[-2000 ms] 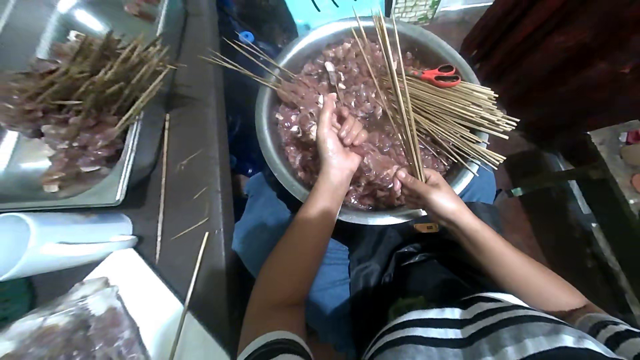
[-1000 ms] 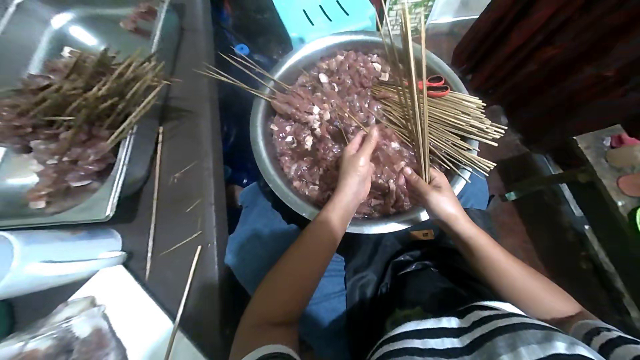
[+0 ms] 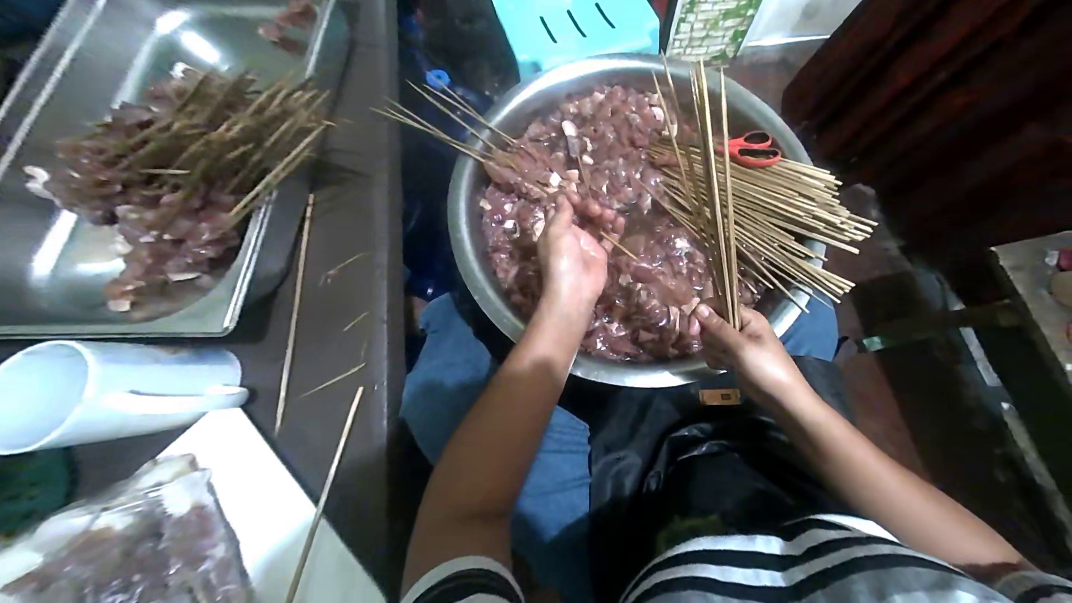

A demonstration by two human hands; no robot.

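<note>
A round metal basin of raw meat pieces rests on my lap. My left hand is palm up over the meat, fingers curled; a thin stick shows by its fingers, and I cannot tell whether it is gripped. My right hand, at the basin's near right edge, holds an upright bunch of bamboo skewers. Many loose skewers lie over the basin's right side, with red-handled scissors on them. A few skewers with meat stick out over the left rim.
On the dark counter at left are a metal tray piled with skewered meat, a whitish plastic pitcher, loose skewers, a white board and a plastic bag of meat. A turquoise plastic container stands beyond the basin.
My left hand has moved left, away from my right hand, and its palm has turned up since a second ago. The right hand still holds the upright skewers.
</note>
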